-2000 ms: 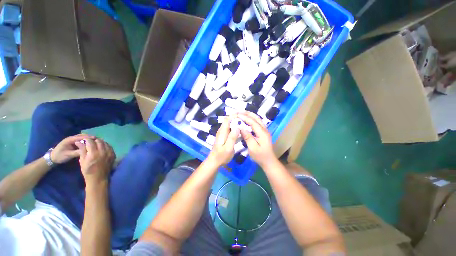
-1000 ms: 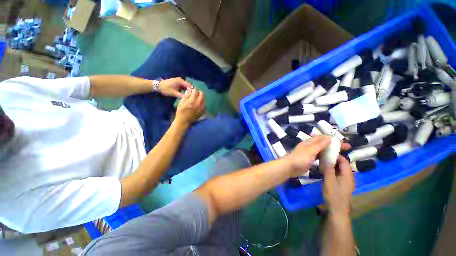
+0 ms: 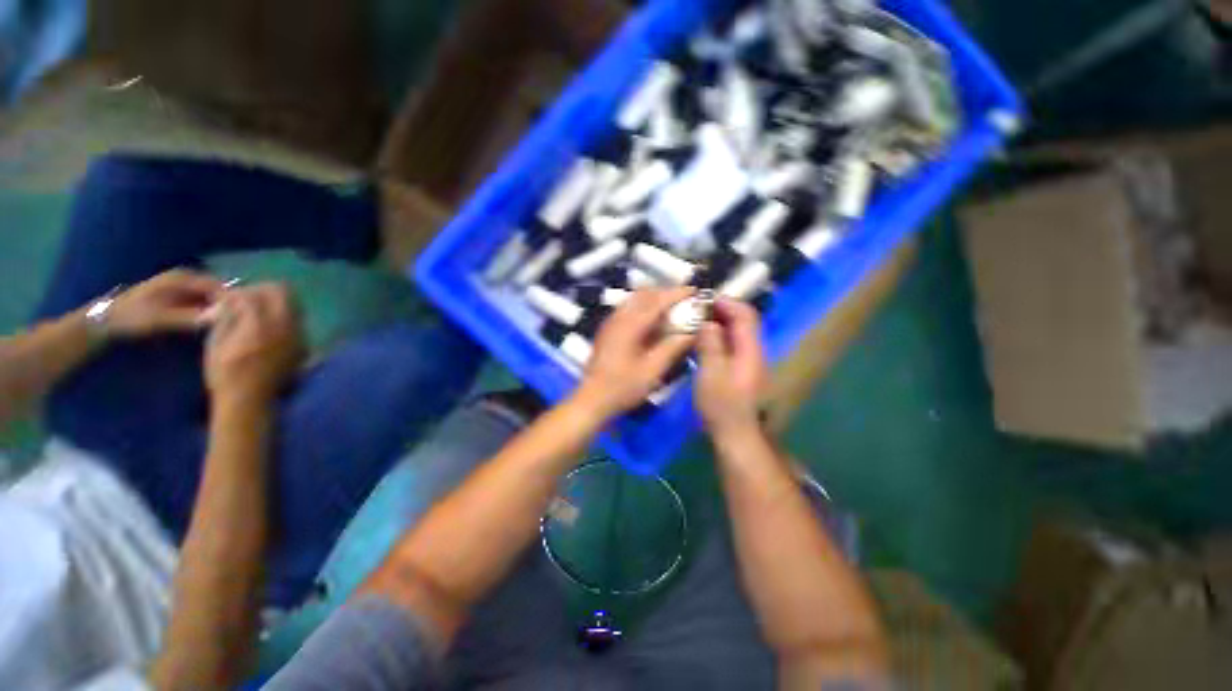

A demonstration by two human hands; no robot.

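A blue tote (image 3: 520, 348) full of white-and-black handheld devices (image 3: 596, 258) stands before my knees. A white paper slip (image 3: 700, 186) lies on the units. My left hand (image 3: 635, 348) holds a white device (image 3: 688, 315) in its fingertips over the tote's near part. My right hand (image 3: 731, 359) touches the device's right end with its fingertips. The fingers hide much of the device, and the picture is blurred. Opened housings (image 3: 919, 101) lie at the tote's far right corner.
A seated person's hands (image 3: 243, 324) are at the left, above dark trousers. An open carton (image 3: 412, 216) is left of the tote, and another carton with loose pieces (image 3: 1061, 324) is at the right. A metal ring (image 3: 680, 520) shows between my legs.
The view has swung right from the neighbour back to the tote. The white device, seen lengthwise a second ago, now shows as a small round shape between my fingers.
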